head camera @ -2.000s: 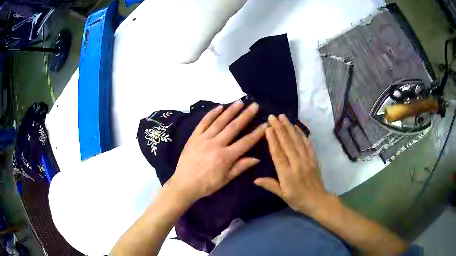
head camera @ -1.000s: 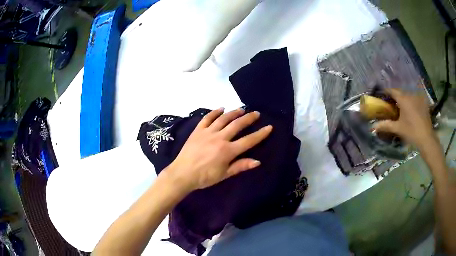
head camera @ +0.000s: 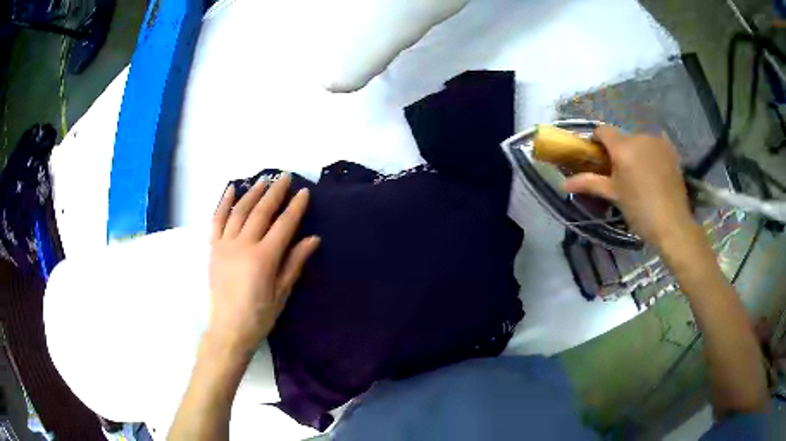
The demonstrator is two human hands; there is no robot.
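Observation:
The dark navy-purple garment (head camera: 396, 267) lies spread on the white table cover (head camera: 258, 112), its plain narrow end (head camera: 470, 121) pointing to the far side. My left hand (head camera: 256, 258) lies flat with fingers apart on the garment's left edge, over the embroidery there. My right hand (head camera: 633, 177) grips the wooden handle of the steam iron (head camera: 560, 202). The iron's tip points left, close to the right edge of the garment. I cannot tell whether the iron touches the table.
The grey iron rest (head camera: 664, 103) lies at the right, with the hose (head camera: 741, 200) behind the iron. A white pressing form (head camera: 129, 319) is at the left, another (head camera: 362, 43) at the far side. A blue beam (head camera: 142, 129) and a dark embroidered pile (head camera: 24, 194) are at the left.
My right hand took hold of the iron and moved it left, off the rest toward the garment. My left hand slid left from the garment's middle to its left edge.

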